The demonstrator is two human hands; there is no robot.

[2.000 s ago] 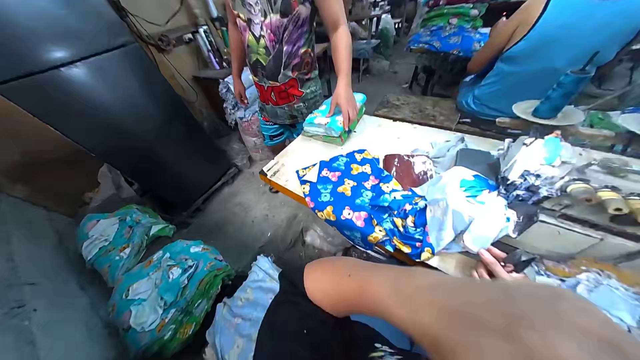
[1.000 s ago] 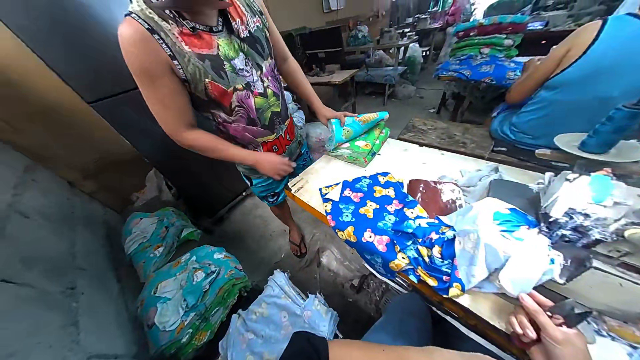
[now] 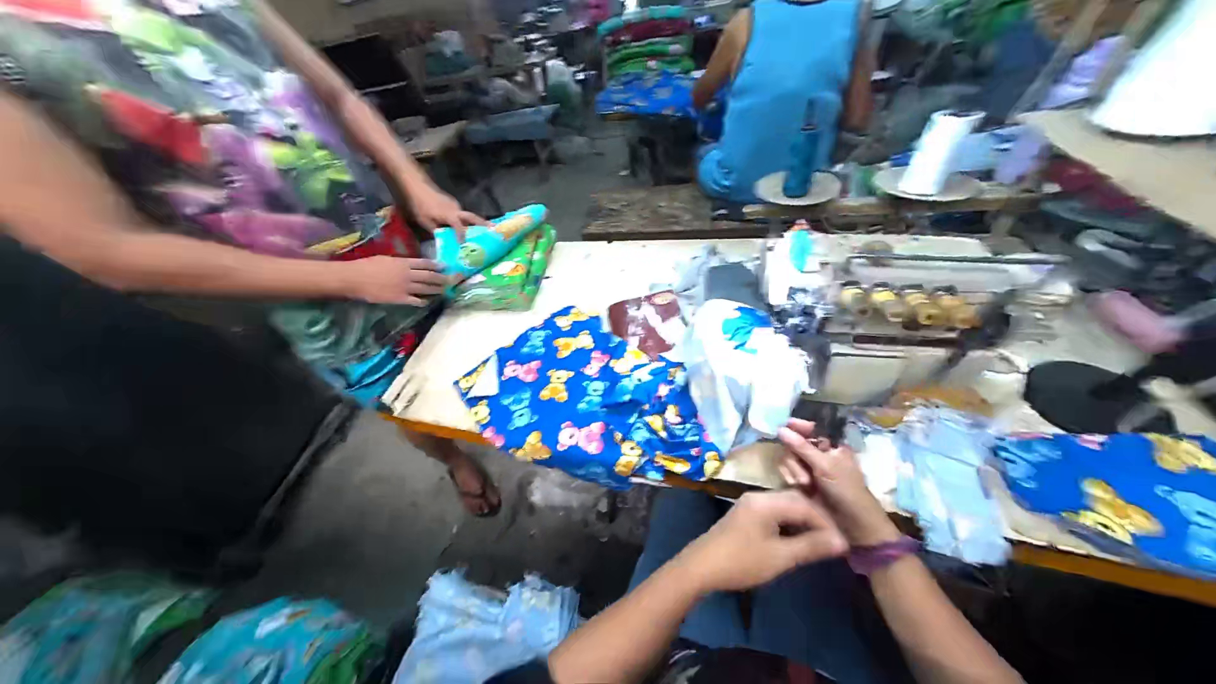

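Observation:
My left hand point(image 3: 774, 540) is raised over my lap near the table edge, its fingers curled, crossing close to my right hand point(image 3: 825, 475); no cloth shows in it. My right hand, with a purple band at the wrist, is by the table edge just below the white cloth point(image 3: 746, 380); a small dark thing lies behind its fingertips, and whether it is held I cannot tell. Blue teddy-bear print fabric point(image 3: 570, 389) spreads left of the white cloth. A sewing machine point(image 3: 893, 332) with several thread-like spools stands on the right. Light blue cloth pieces point(image 3: 950, 475) hang over the edge.
At the left, a person rests both hands on folded turquoise and green fabric point(image 3: 499, 256) at the table corner. Another person in a blue top point(image 3: 788, 85) sits beyond. More blue print fabric point(image 3: 1121, 494) lies at right. Turquoise bundles point(image 3: 275, 641) and light blue cloth point(image 3: 489, 622) are low down.
My left hand has come into view beside my right hand. The standing person now has both hands on the folded fabric. The view has swung to the right.

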